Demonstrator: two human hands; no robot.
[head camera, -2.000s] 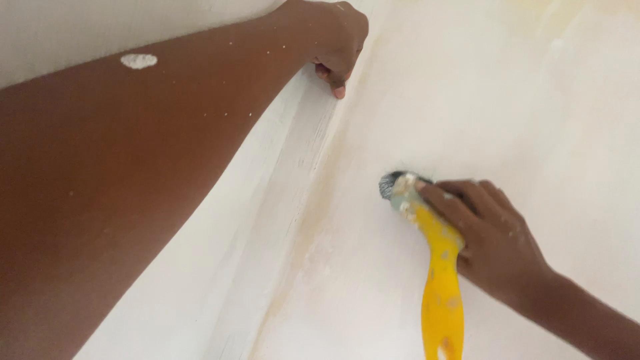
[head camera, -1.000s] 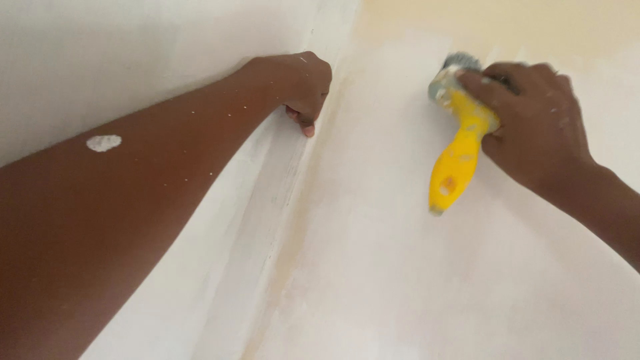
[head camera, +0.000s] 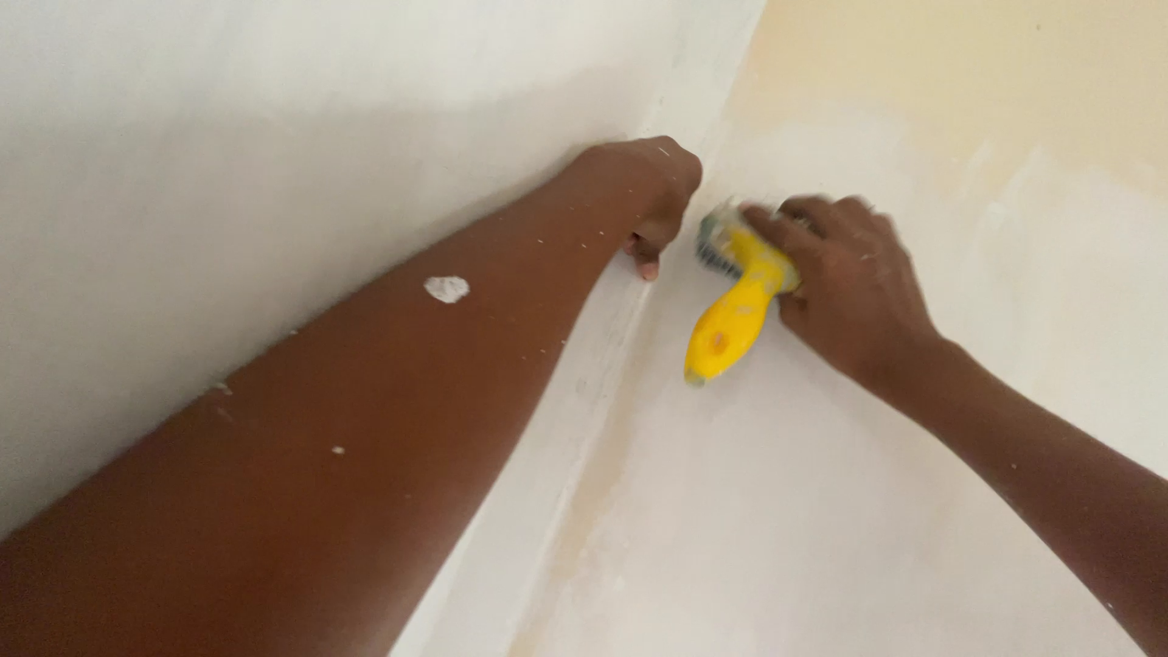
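My right hand (head camera: 849, 274) grips a paintbrush with a yellow handle (head camera: 730, 328) near its ferrule. The dark bristles (head camera: 714, 255) point left and lie at or close to the wall, just right of the corner line; the handle slants down and left. My left hand (head camera: 652, 196) is closed in a loose fist against the corner, left of the brush, with a fingertip showing below. Whether it holds something small is hidden. White paint spots mark my left forearm.
A whitish wall (head camera: 821, 511) spreads on the right, with a cream-yellow area (head camera: 967, 73) at its top. Another whitish surface (head camera: 274, 164) lies on the left. Between them a pale strip (head camera: 566, 438) runs diagonally along the corner, with a thin yellowish band beside it.
My right hand has moved the brush left, close to the corner and my left hand. More of the yellow area shows as the view has shifted.
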